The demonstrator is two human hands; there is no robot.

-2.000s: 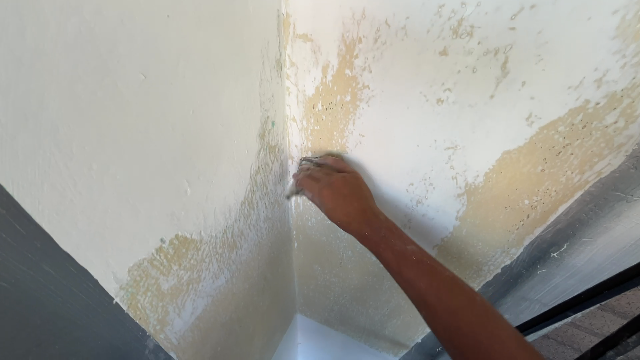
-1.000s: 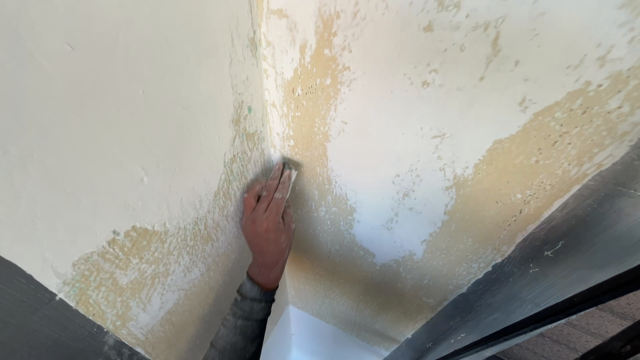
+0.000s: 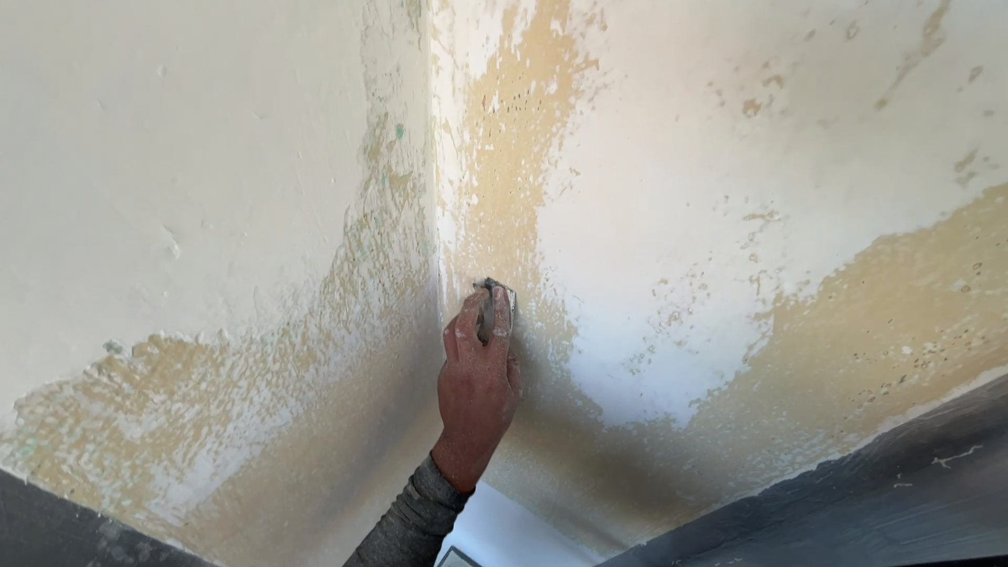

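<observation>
My left hand [image 3: 478,378], dusty and in a dark grey sleeve, reaches up from the bottom of the view. Its fingers press a small, thin grey piece [image 3: 510,303], which looks like folded sandpaper, against the right wall [image 3: 646,315], just right of the inside corner. That wall is white with worn tan patches around the hand. On the left wall [image 3: 181,197], the paint is off-white above and scuffed to tan lower down, with small green specks. My right hand is out of view.
Dark grey bands run along the lower left [image 3: 71,528] and lower right [image 3: 850,496] of the walls. A pale surface [image 3: 512,528] lies below the corner, with part of a dark-edged object [image 3: 457,557] at the bottom edge.
My right hand, at the corner two seconds ago, has left the view. My left hand, at the corner one second ago, is now on the right wall beside it. The view has shifted.
</observation>
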